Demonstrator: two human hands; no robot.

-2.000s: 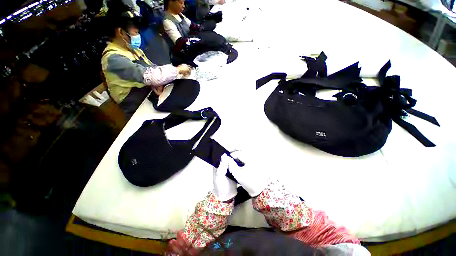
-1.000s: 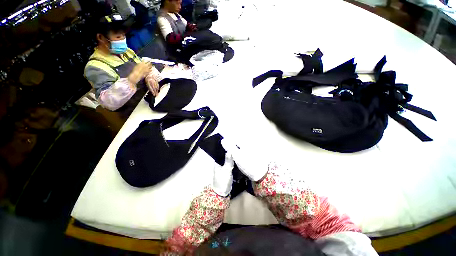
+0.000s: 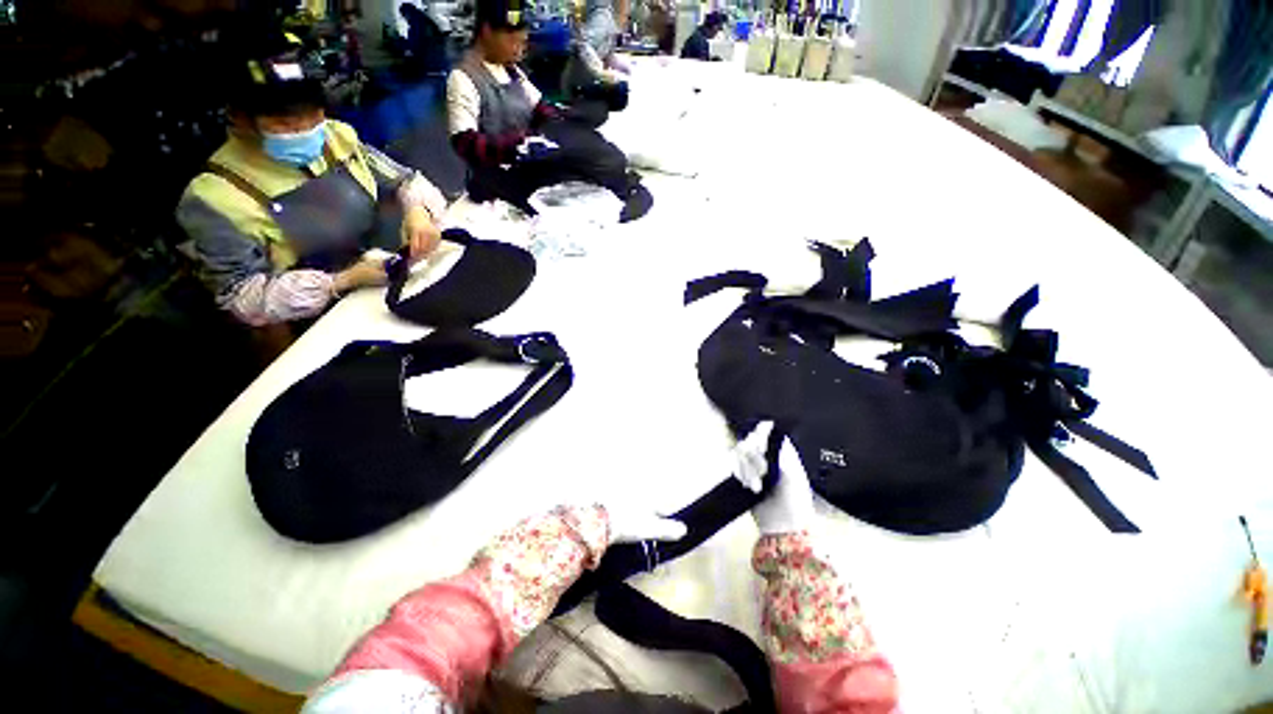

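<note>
My right hand [image 3: 779,481], in a white glove, holds one end of a black shoulder strap [image 3: 705,519] beside the pile's lower left edge. My left hand [image 3: 645,527], also gloved, lies against the strap near a small pale metallic glint; its fingers are partly hidden, so its grip is unclear. More of the strap loops down over the table's front edge. A black crescent bag [image 3: 342,453] lies flat at left, its strap closed in a loop with a ring.
Unfinished black bags [image 3: 894,433] with loose strap tails are stacked at right on the white table [image 3: 1117,558]. An orange-handled tool [image 3: 1255,611] lies at the right edge. Two coworkers sit at left, one handling a black bag [image 3: 482,283]; a clear plastic bag [image 3: 575,207] lies near them.
The view has tilted up. My hands have moved apart, the right one up and right with the strap end. The strap is stretched between them. The nearer coworker's hands are back on the bag.
</note>
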